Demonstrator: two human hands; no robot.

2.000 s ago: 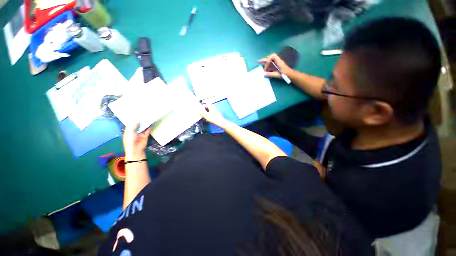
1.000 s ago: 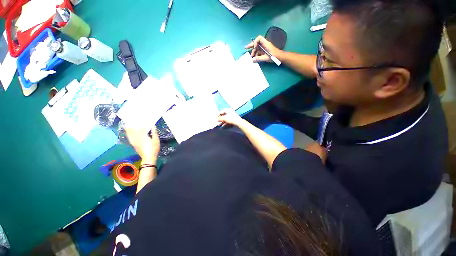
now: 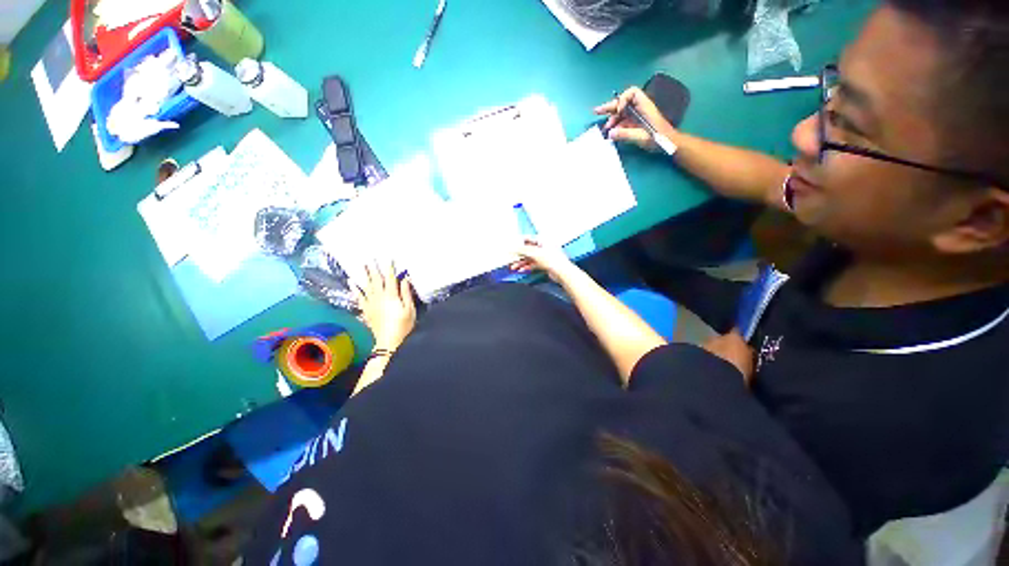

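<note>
White sheets [image 3: 420, 238], overexposed, lie in front of me near the bench's front edge. My left hand [image 3: 385, 304] lies spread on their lower left part, fingers apart. My right hand [image 3: 536, 257] has its fingertips closed on the sheets' right edge. Crinkly plastic-wrapped parts [image 3: 323, 276] show at the left, partly under the sheets. A clipboard with white sheets [image 3: 498, 149] lies ahead. Another white sheet [image 3: 597, 186] lies to its right, under a co-worker's hand [image 3: 633, 119] holding a pen [image 3: 653, 130]. Writing on the sheets cannot be read.
A co-worker in black sits close on the right. The green bench [image 3: 100, 332] holds a left clipboard [image 3: 183, 216], a black segmented item [image 3: 343, 127], tape rolls [image 3: 312, 357], bottles [image 3: 271, 88], a blue bin [image 3: 138, 94] and a black rounded lump [image 3: 667, 100].
The separate sheets in my hands have come together and lie lower. My left hand has gone from gripping a sheet to lying spread on top. The view has shifted.
</note>
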